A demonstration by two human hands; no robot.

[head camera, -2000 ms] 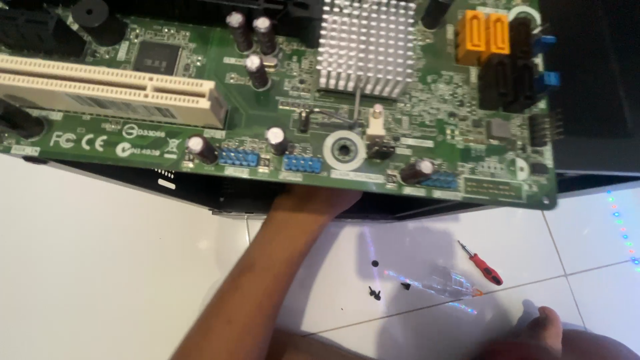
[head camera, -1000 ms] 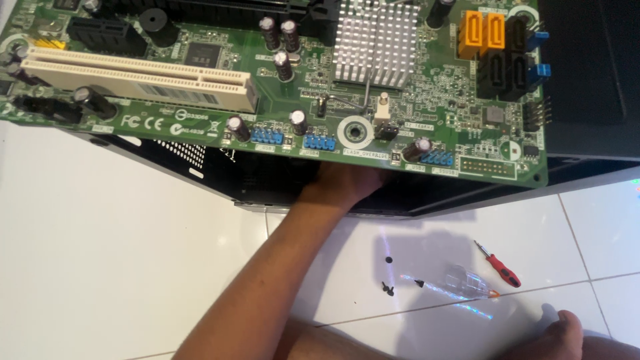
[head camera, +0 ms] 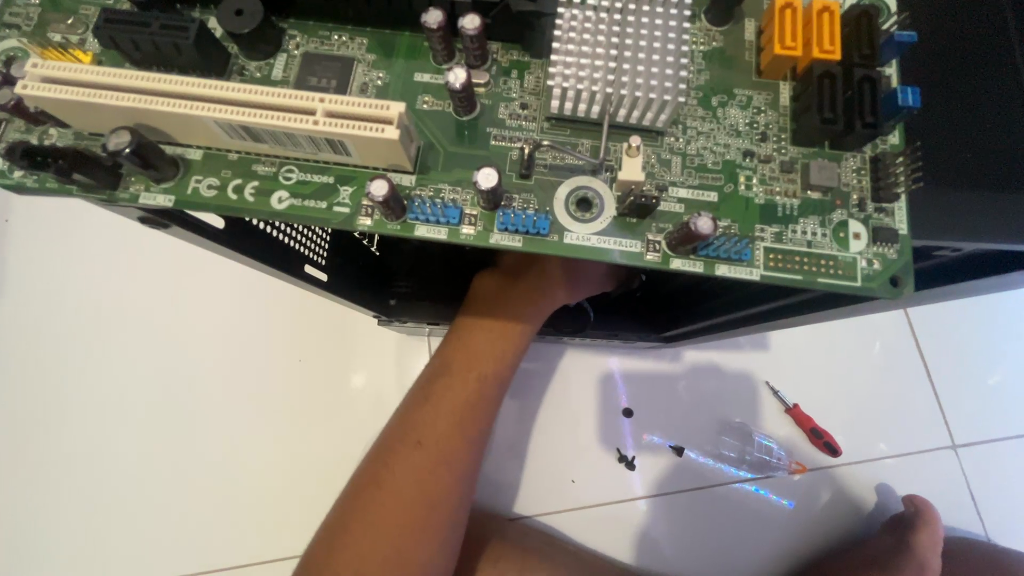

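Observation:
A green computer motherboard (head camera: 448, 148) fills the top of the view, tilted, its lower edge above an open black computer case (head camera: 416, 280). It carries a silver heat sink (head camera: 620, 64), a cream expansion slot (head camera: 232, 112), blue pin headers and orange and black data ports (head camera: 800, 36). From the bottom my left arm reaches up under the board, and my left hand (head camera: 564, 282) is inside the case just below the board's edge. Its fingers are hidden in shadow, so what they hold or touch cannot be seen. My right hand is not visible.
On the white tiled floor lie a red-handled screwdriver (head camera: 812, 428), a clear plastic piece (head camera: 752, 448) with an orange tip, and several small black parts (head camera: 628, 460). A bare foot (head camera: 912, 528) rests at the lower right. The case has a perforated panel (head camera: 292, 240) at left.
The motherboard has shifted slightly up and to the right and turned a little against the floor. My left hand has stayed beneath it, moving slightly up and right. The floor items have not moved.

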